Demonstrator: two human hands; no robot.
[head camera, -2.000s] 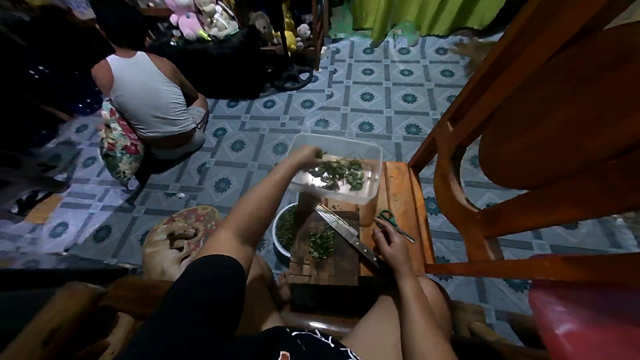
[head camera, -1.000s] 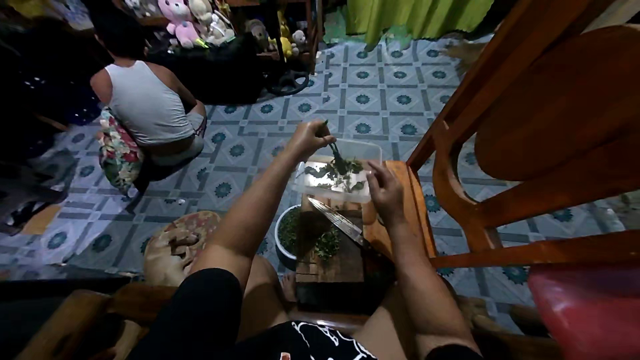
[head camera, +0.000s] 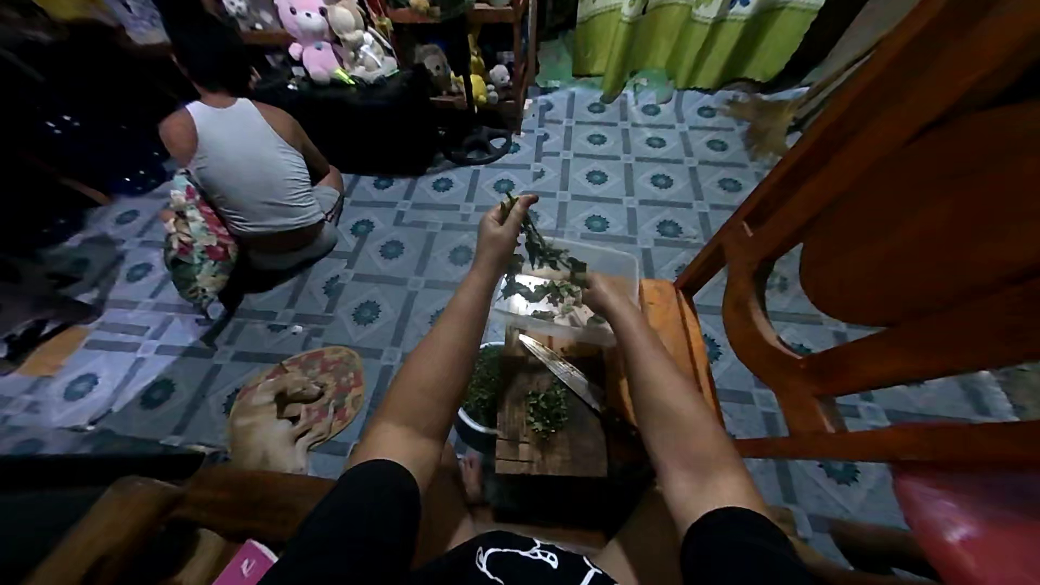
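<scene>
My left hand (head camera: 502, 231) pinches the upper end of a leafy green stem (head camera: 536, 244) above a clear plastic container (head camera: 621, 262). At the container's right side, my right hand (head camera: 600, 294) has its fingers at the stem's lower leaves; whether they grip it is hard to tell. More leaves lie inside the container. Nearer to me, a knife (head camera: 561, 370) rests across a wooden chopping board (head camera: 520, 451), its blade tip toward the container. Chopped greens (head camera: 546, 409) sit on the board. Left of it stands a white-rimmed bowl (head camera: 471, 422) with more cut greens.
A wooden chair (head camera: 780, 390) stands at the right, a red plastic object (head camera: 967, 504) near it. At the left, a dog (head camera: 272, 418) lies on a round mat (head camera: 345, 374). Farther off a person (head camera: 252, 171) sits on the tiled-pattern floor beside a floral cushion (head camera: 199, 244), near plush toys (head camera: 309, 32).
My left hand has come up out of the container, raising a stem. My right hand has moved from beside the knife to the container's right side.
</scene>
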